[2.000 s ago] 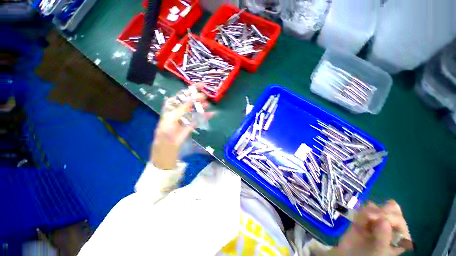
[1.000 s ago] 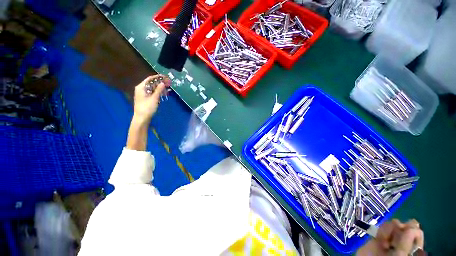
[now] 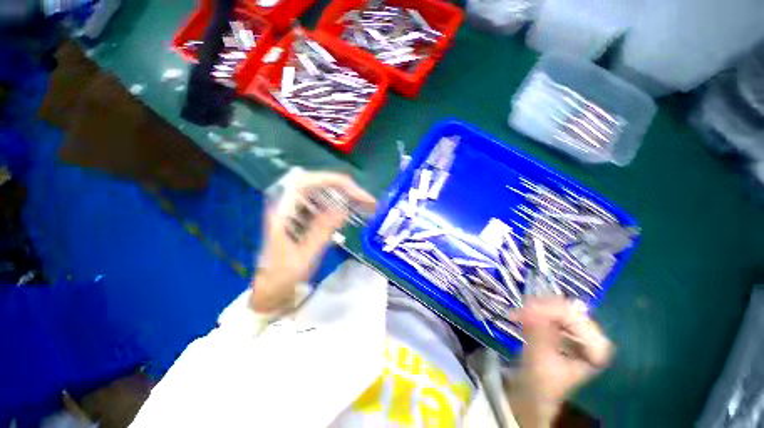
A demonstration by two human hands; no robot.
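The blue tray (image 3: 494, 155) holds many silver stepped pins (image 3: 452, 272), loosely piled along its near and right sides, with a small white slip (image 3: 496, 234) among them. My left hand (image 3: 303, 234) is left of the tray over the bench edge, its fingers curled around several small metal pins, blurred by motion. My right hand (image 3: 560, 334) is closed at the tray's near right edge. It seems to hold a thin dark stick, mostly hidden by the fingers and blurred.
Red bins (image 3: 348, 144) with similar pins stand at the upper left, beside a black arm (image 3: 208, 92). A clear box (image 3: 634, 125) with a few parallel pins lies beyond the tray. White scraps (image 3: 243, 142) lie along the bench edge. Frosty containers (image 3: 670, 42) stand at the back.
The view has shifted. My left hand has come back from the scraps side towards the tray. My right hand has moved up and inward along the tray's near right edge.
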